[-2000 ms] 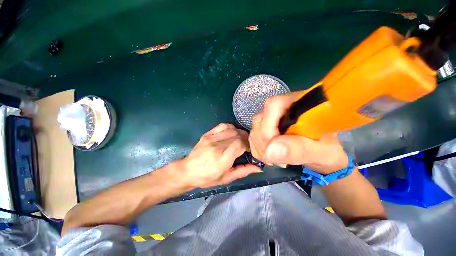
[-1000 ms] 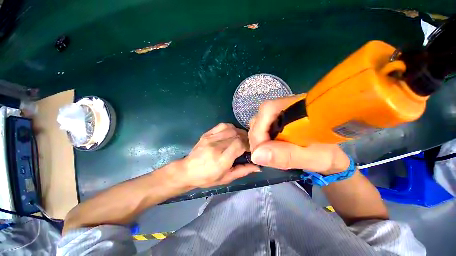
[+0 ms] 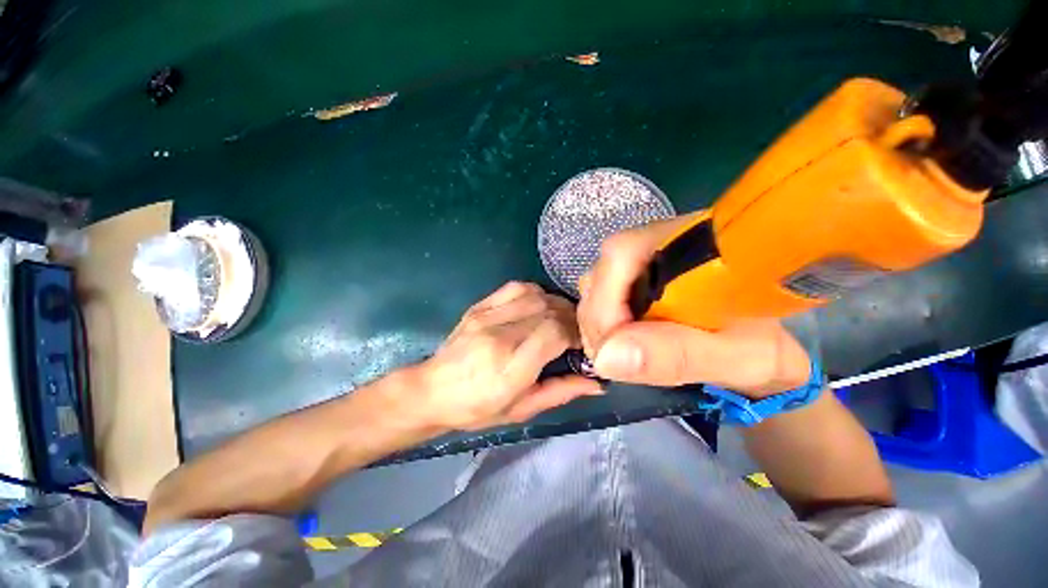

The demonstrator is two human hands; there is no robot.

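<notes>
My left hand [image 3: 500, 356] holds a small dark round assembly [image 3: 565, 365] at the near edge of the bench, pinched between thumb and fingers. My right hand [image 3: 678, 345] is closed around the front of the orange electric screwdriver [image 3: 845, 207], and wears a blue wrist strap [image 3: 768, 402]. The screwdriver slants down to the left towards the assembly; my fingers hide its tip. The perforated screw tray [image 3: 598, 224], with shiny specks on it, lies just beyond my hands. My right fingers overlap its near rim.
A round tub [image 3: 218, 281] with white wad stands left, beside a brown cardboard sheet [image 3: 126, 345] and a blue-black box [image 3: 55, 368]. A small dark piece [image 3: 163, 84] lies far left on the green bench [image 3: 356, 218]. A blue plastic object [image 3: 960, 419] is below the bench at right.
The screwdriver's body has swung a little down and left, shifting slightly back right since a second ago. The small dark piece at far left has shifted right. My left hand has hardly moved.
</notes>
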